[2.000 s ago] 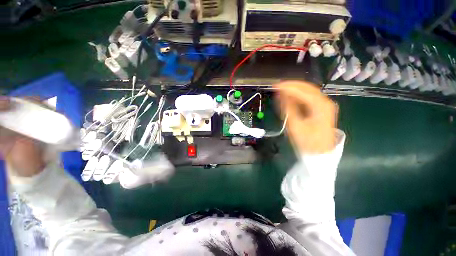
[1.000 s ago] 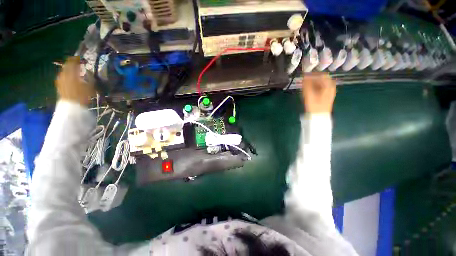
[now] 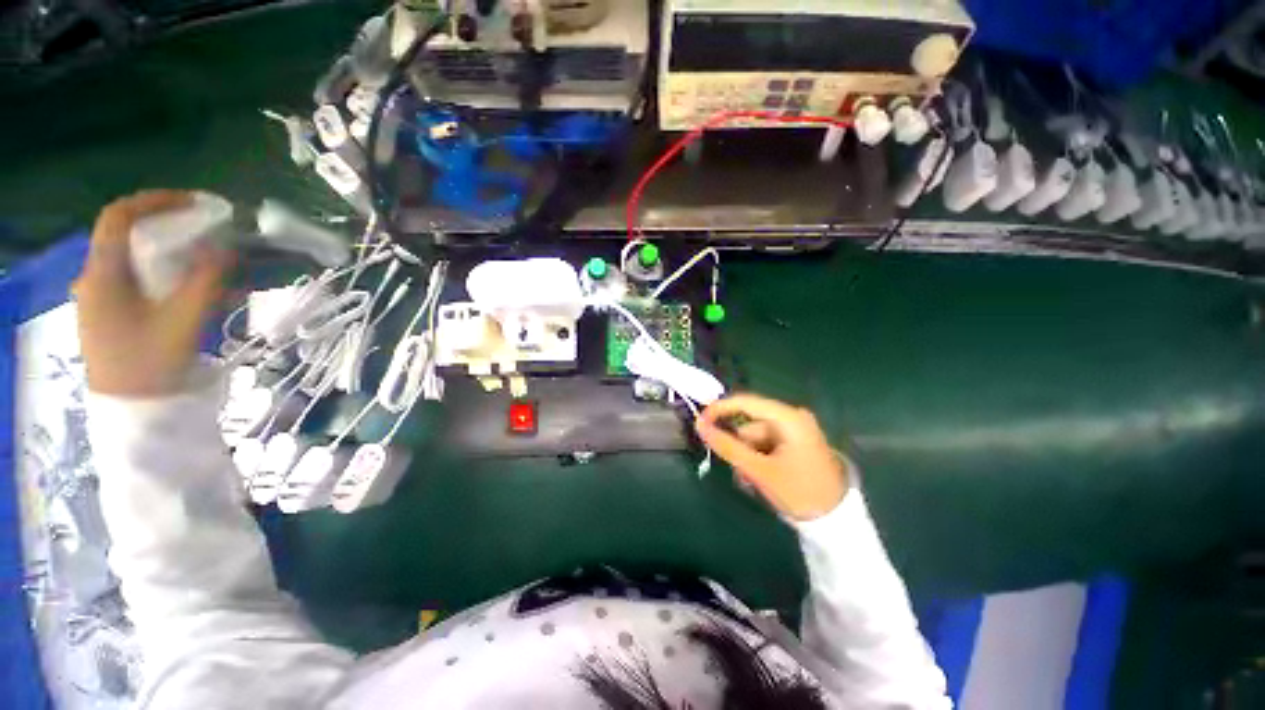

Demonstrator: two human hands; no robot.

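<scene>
A white power adapter (image 3: 525, 286) lies on the cream test socket (image 3: 469, 337) of the dark fixture base (image 3: 597, 425). Its bundled white cord (image 3: 672, 370) lies over the green circuit boards (image 3: 631, 344). My right hand (image 3: 784, 458) pinches the cord near its loose end, at the fixture's right front corner; a small tip hangs by the fingers. My left hand (image 3: 150, 298), blurred, is raised at the left and holds another white adapter (image 3: 181, 243) with its blurred cord trailing right. The red switch (image 3: 522, 418) is at the fixture's front.
Several adapters with cords (image 3: 308, 472) lie left of the fixture. A blue bin (image 3: 49, 298) stands far left. A cream meter (image 3: 812, 63) with a red lead (image 3: 673, 150) and a vented box (image 3: 534, 70) stand behind. Hanging adapters (image 3: 1061, 187) line the rear rail.
My right hand has come from the rear rail to the cord end by the fixture. My left hand has moved from the rear left towards the bin and now holds an adapter. The view has shifted.
</scene>
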